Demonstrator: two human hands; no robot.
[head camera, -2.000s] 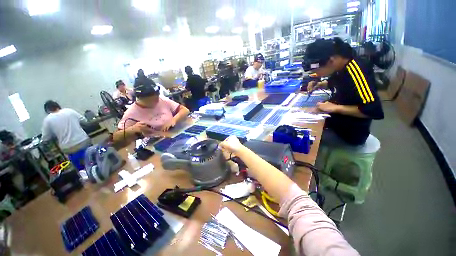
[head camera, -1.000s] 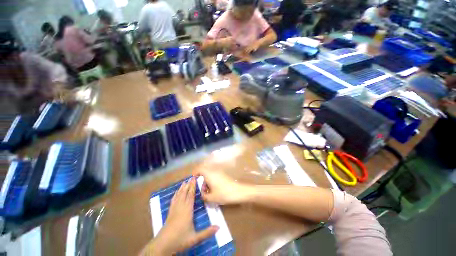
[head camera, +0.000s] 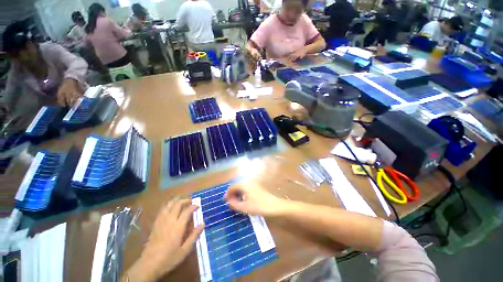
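A blue solar cell sheet with pale lines lies on the table in front of me. White strips run along its left side and right side. My left hand lies at the sheet's left edge, fingertips by the top of the left strip, holding nothing visible. My right hand is over the sheet's upper right part, fingers curled and thumb side down. Whether it pinches something is hidden. It covers the top of the right strip.
Dark cell stacks lie on a pale mat beyond the sheet. Finished stacks stand left. Silver ribbons, yellow-red handles, a dark station, an iron stand and a grey machine are right. People sit across.
My right hand has come back from the grey machine to the sheet. Since one second ago, my left hand has slid off the sheet's middle to its left edge. The view has turned left and down.
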